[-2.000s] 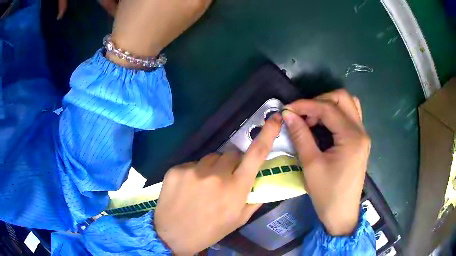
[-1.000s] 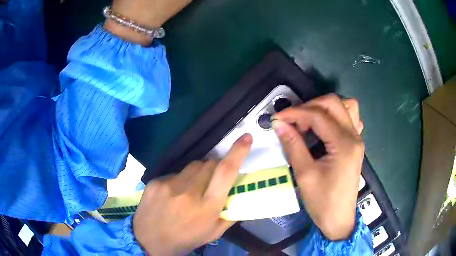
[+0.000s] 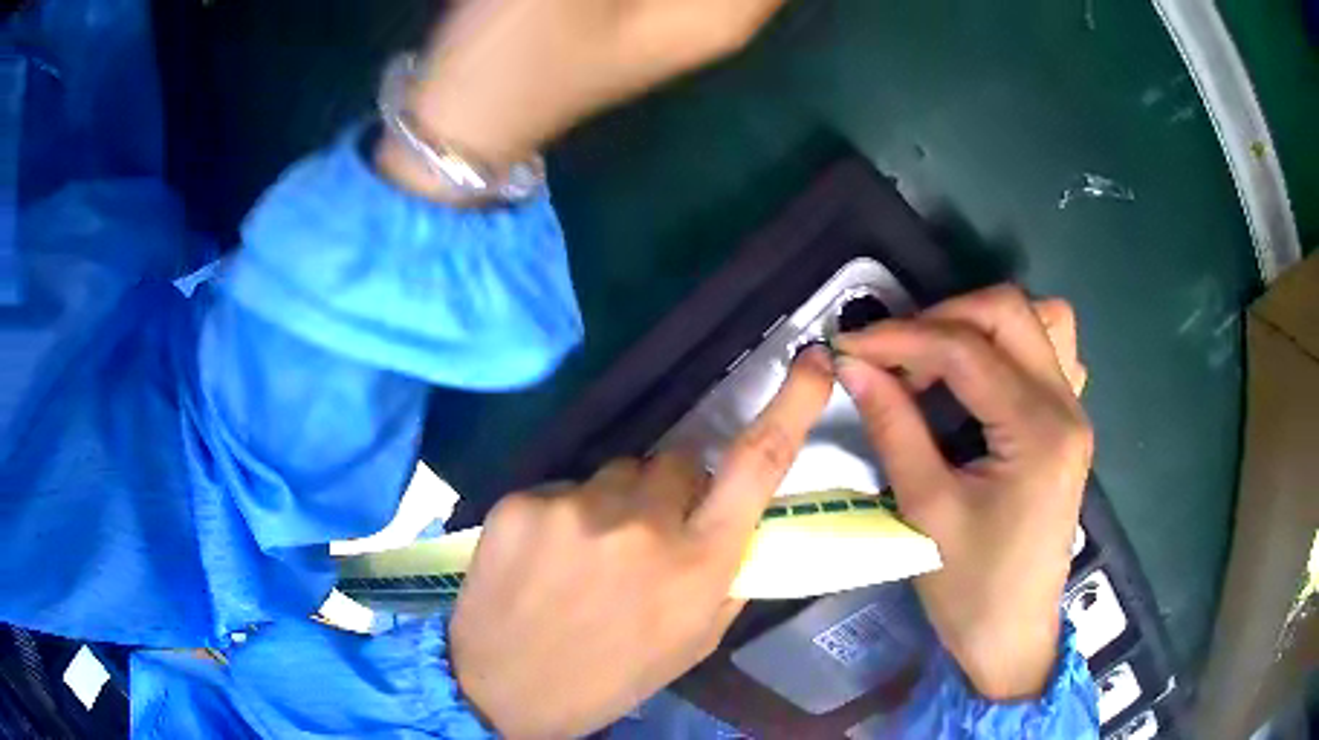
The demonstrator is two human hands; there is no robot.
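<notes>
A silver smartphone (image 3: 745, 398) lies back side up in a black phone tray (image 3: 854, 195), tilted diagonally. Its two black camera circles are at the upper right end. My right hand (image 3: 976, 448) pinches a tiny green tab sticker (image 3: 835, 344) between thumb and index finger at the lower lens. My left hand (image 3: 622, 578) has its index fingertip at the same lens, touching or nearly touching the right fingertips. The left hand also lies over a pale yellow green-sticker sheet (image 3: 839, 547) across the phone, holding it down. Part of the lower lens is hidden by fingers.
Another phone with a printed label (image 3: 854, 636) and several phone ends (image 3: 1095, 610) show lower in the tray. A brown cardboard box (image 3: 1273, 434) stands at the right. A pale metal rail (image 3: 1244, 138) curves at upper right. Another person's blue-sleeved arm (image 3: 412, 275) reaches across the upper left.
My left index finger has moved up from the phone's back to the lower lens, beside the right fingertips. The other person's arm has shifted right. Tray and phone appear slightly further right.
</notes>
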